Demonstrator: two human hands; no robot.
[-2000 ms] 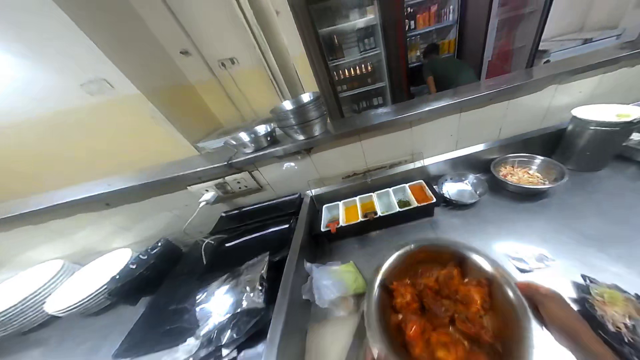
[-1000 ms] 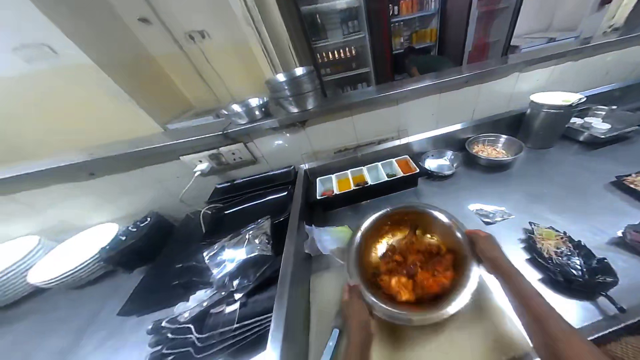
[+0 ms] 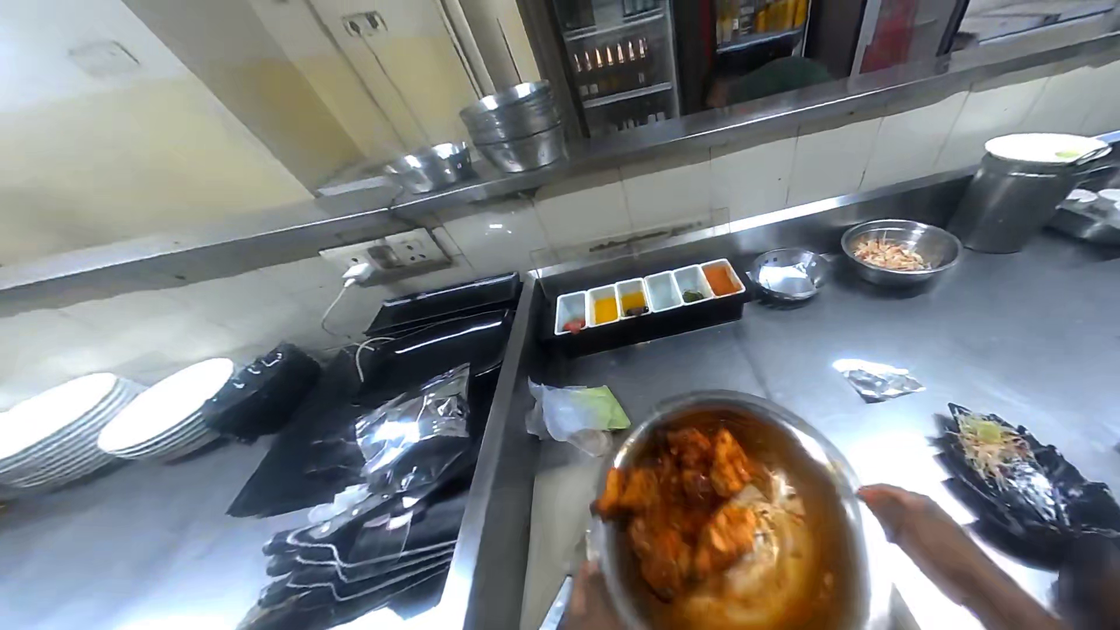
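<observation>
A steel mixing bowl point(image 3: 814, 429) is held between my two hands, with red-orange coated food pieces point(image 3: 691, 499) gathered at its left side and sauce smeared over the right. My left hand point(image 3: 591, 599) grips the lower left rim, mostly hidden by the bowl. On the right rim are the fingers of my right hand point(image 3: 914, 525). Under the bowl lies a pale cutting board point(image 3: 547, 507), with part of a knife blade point(image 3: 556, 604) showing beside my left hand. A plastic bag point(image 3: 569, 411) touches the board's far end.
Behind stands a black condiment tray point(image 3: 647, 324) with white tubs. Farther right are a small steel bowl point(image 3: 787, 273), a bowl of shredded food point(image 3: 901, 254) and a steel pot point(image 3: 1015, 201). A black leaf-shaped dish point(image 3: 1024, 472) holds garnish. Black platters point(image 3: 437, 350) and white plates point(image 3: 175, 407) sit left.
The food pieces, spread around the bowl's middle one second ago, are now bunched toward its left side. Both hands remain on the bowl.
</observation>
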